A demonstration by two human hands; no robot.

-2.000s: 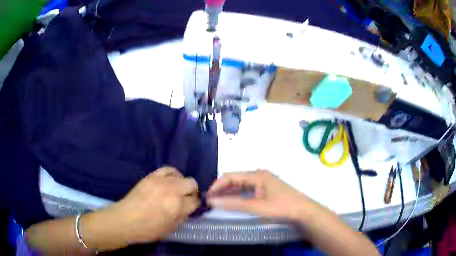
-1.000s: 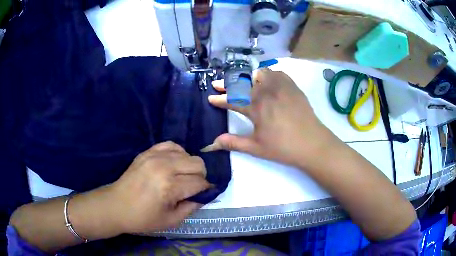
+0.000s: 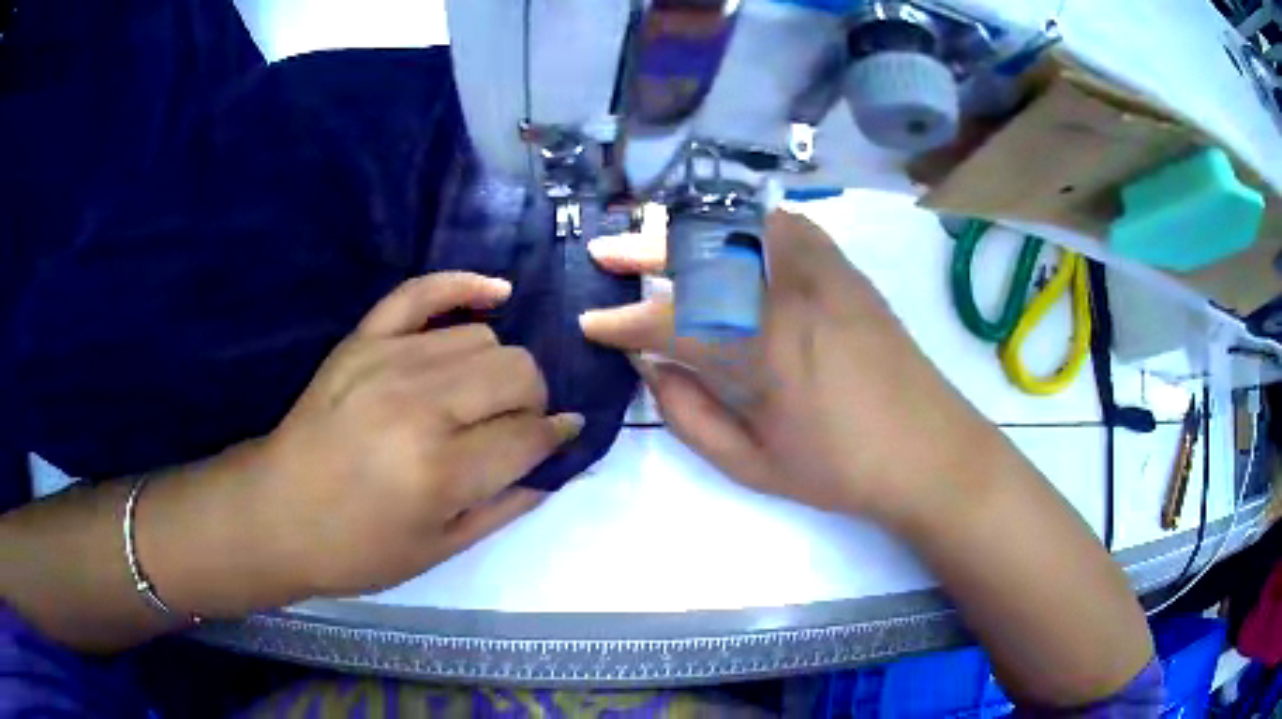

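Note:
The dark navy garment piece (image 3: pixel 253 225) lies on the table left of and under the presser foot (image 3: pixel 568 219). My left hand (image 3: pixel 422 421) lies on the cloth's near end, fingers bent, thumb at its lower right edge; whether it pinches the cloth cannot be told. My right hand (image 3: pixel 830 365) is beside the needle area, its fingertips on the cloth's right edge just right of the foot. The grey-blue cylinder (image 3: pixel 720 274) on the machine hides part of my right fingers. The white machine head (image 3: pixel 485 84) stands above.
Green and yellow scissors handles (image 3: pixel 1047 322) lie right of the machine. A mint-green block (image 3: pixel 1189 211) sits on the brown card (image 3: pixel 1040 162). A black cord (image 3: pixel 1106 464) and slim orange-brown tool (image 3: pixel 1178 471) lie at right. Measuring tape (image 3: pixel 605 652) runs along the front edge; blue crate (image 3: pixel 914 685) below.
The view has moved closer to the needle. My right hand has moved from the cloth's near end up beside the foot. The cloth's near end has moved toward the foot, my left hand with it.

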